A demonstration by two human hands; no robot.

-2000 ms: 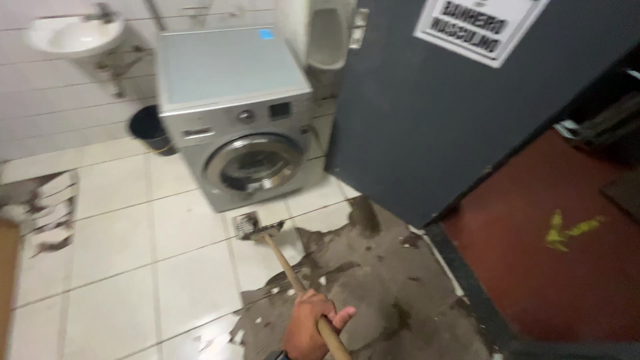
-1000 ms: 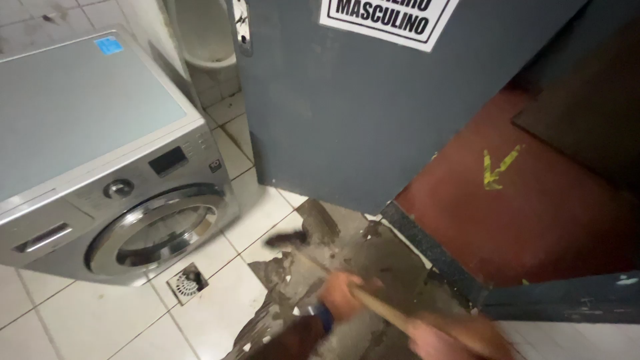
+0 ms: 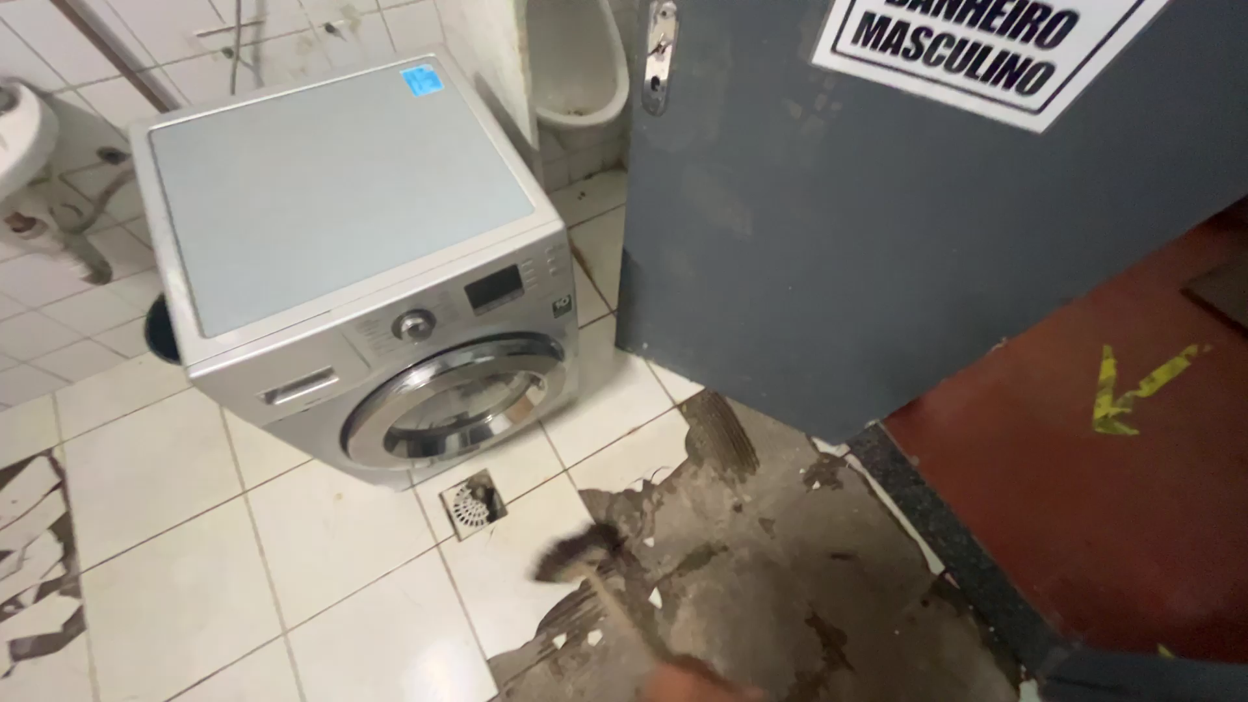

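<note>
At the bottom edge, my left hand (image 3: 694, 682) is partly in view and blurred, closed on the wooden handle (image 3: 624, 614) of a long tool. The tool's dark, blurred head (image 3: 582, 554) is over the border between white floor tiles (image 3: 507, 595) and a rough grey patch of exposed floor (image 3: 780, 565); its exact kind cannot be told, nor whether it touches the floor. Small white tile chips (image 3: 655, 597) lie near it. My right hand is out of view.
A silver front-loading washing machine (image 3: 341, 205) stands at left, with a floor drain (image 3: 474, 504) before it. A grey door (image 3: 829, 224) stands at right beside red floor (image 3: 1092, 507). Broken tiles (image 3: 34, 575) lie far left. A urinal (image 3: 577, 68) and a washbasin (image 3: 19, 136) are behind.
My right hand, on the handle one second ago, is out of view now. My left hand is lower in the picture. The view has shifted.
</note>
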